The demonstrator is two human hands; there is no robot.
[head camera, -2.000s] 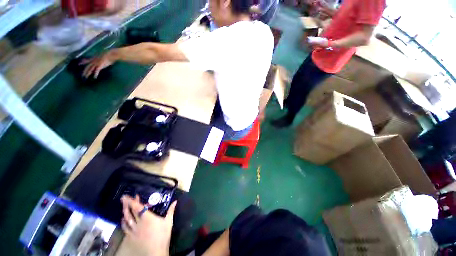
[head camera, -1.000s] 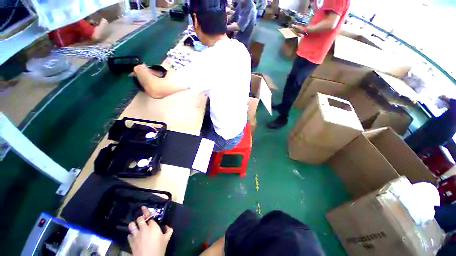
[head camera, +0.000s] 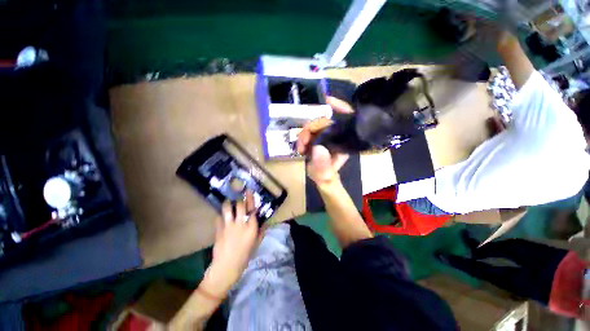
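A black housing (head camera: 217, 169) lies at a slant on the brown cardboard of the bench. My left hand (head camera: 238, 226) holds its near edge, with fingers over the silvery detail near that end. My right hand (head camera: 320, 145) is wrapped round a thick black blurred cylinder, which looks like the electric screwdriver (head camera: 375, 126). It is held to the right of the housing, beside the blue-and-white screw feeder (head camera: 299, 111). The driver's tip cannot be made out.
Dark housings with a white disc (head camera: 57, 192) lie on the dark mat (head camera: 77, 268) at left. More black housings (head camera: 424, 97) are behind the driver. A white metal arm (head camera: 352, 31) rises behind the feeder. A person in white (head camera: 524, 152) sits at right beside a red stool (head camera: 404, 220).
The view has swung left along the bench. My left hand is now on a housing on the cardboard, left of the feeder. My right hand has come into view holding the black cylinder.
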